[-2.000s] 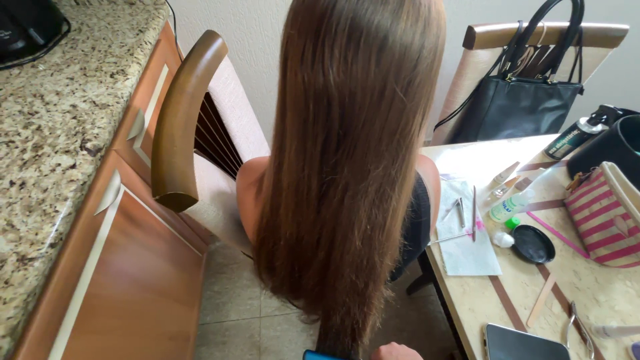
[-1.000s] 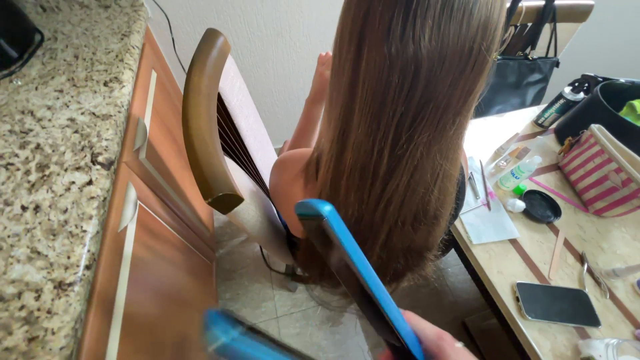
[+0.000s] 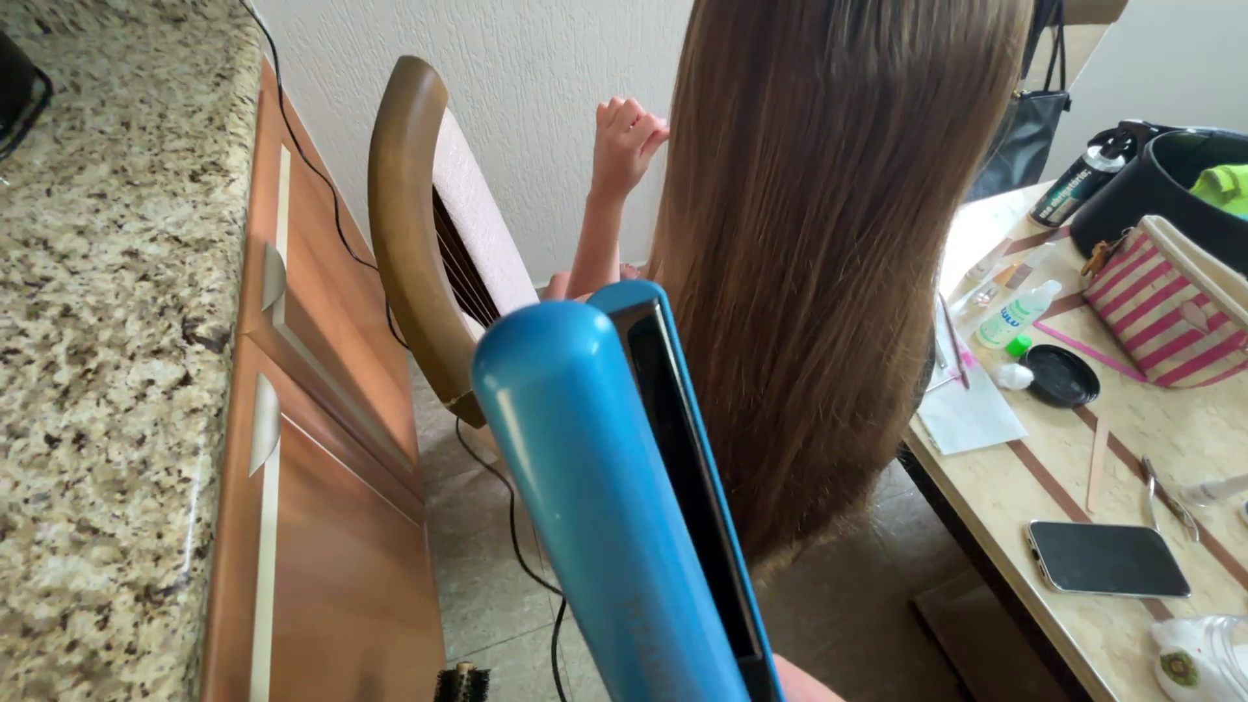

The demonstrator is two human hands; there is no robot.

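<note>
A blue hair straightener (image 3: 609, 487) fills the lower middle of the view, its dark plates slightly apart. Only a small part of my right hand (image 3: 807, 681) shows at the bottom edge, against the straightener's handle. Behind the tool hangs the long, straight brown hair (image 3: 809, 244) of a seated person, whose face is not visible. No hair shows between the plates. My left hand is out of view. A round brush (image 3: 463, 682) shows its bristles at the bottom edge; what holds or supports it is hidden.
The person's raised hand (image 3: 629, 146) is left of the hair, beyond the chair back (image 3: 405, 244). A granite counter (image 3: 107, 341) stands left. On the right table (image 3: 1033, 546) are a phone (image 3: 1110, 558), striped pouch (image 3: 1170, 302) and bottle (image 3: 1017, 314). A black cord (image 3: 512, 517) hangs below.
The straightener has come up from the bottom edge, and its arms are closer together than a second ago. The seated person's hand has risen beside the hair. The round brush has come into view.
</note>
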